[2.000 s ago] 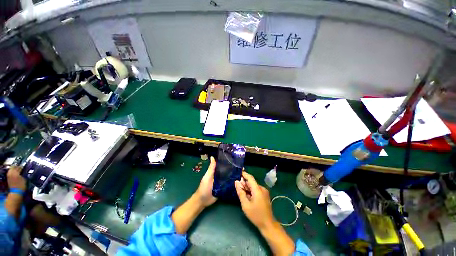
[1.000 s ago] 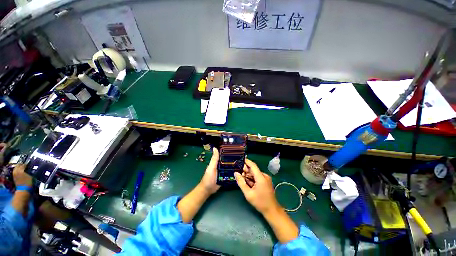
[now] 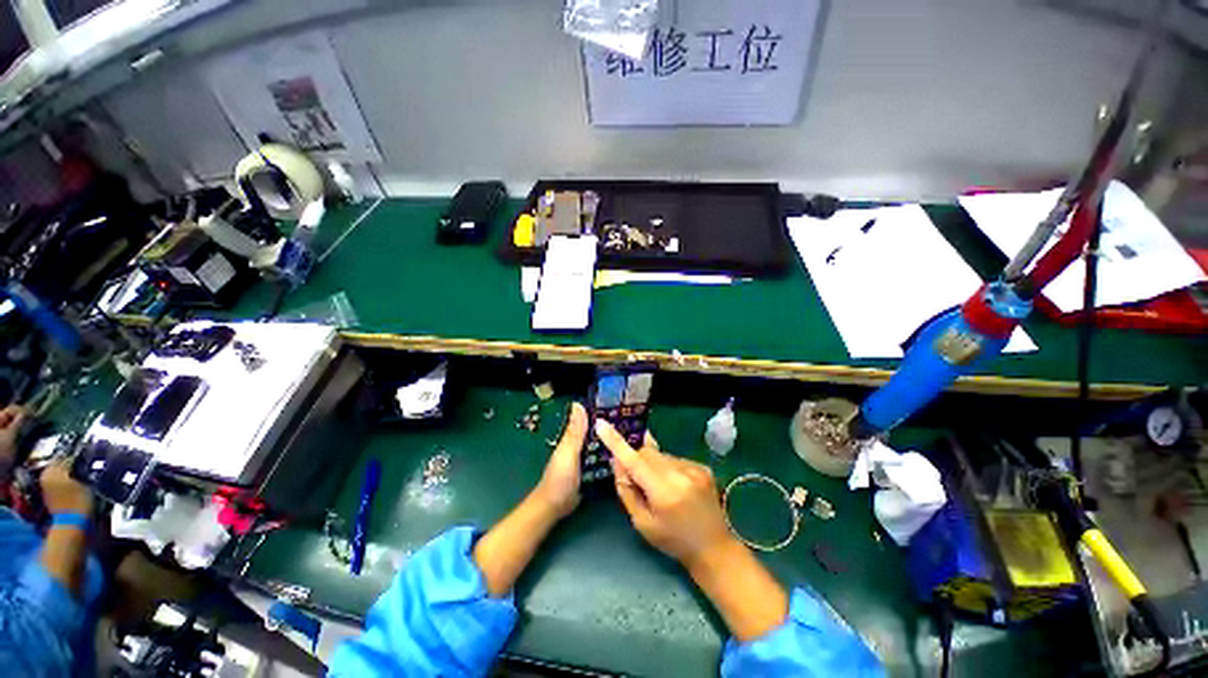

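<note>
A black smartphone (image 3: 620,392) is held upright above the green mat at the centre, its screen lit with icons and two pale blocks near the top. My left hand (image 3: 564,464) grips its left edge and lower part. My right hand (image 3: 673,501) is at the phone's right side, with the index fingertip on or just above the middle of the screen; the other fingers are curled, and whether they touch the phone's edge is hard to tell.
The green shelf (image 3: 715,318) holds a white-screened phone (image 3: 566,284) and a black tray (image 3: 722,228). Right are a wire ring (image 3: 760,513), a dropper bottle (image 3: 721,429), a round pot (image 3: 824,440), a hanging blue tool (image 3: 934,367) and a soldering iron (image 3: 1110,564). Left are a blue pen (image 3: 364,517) and a neighbour's hand (image 3: 64,490).
The phone's screen went from dark to an orange-lined display, and now shows icons. My right index finger has moved up onto the middle of the screen. The view has shifted slightly.
</note>
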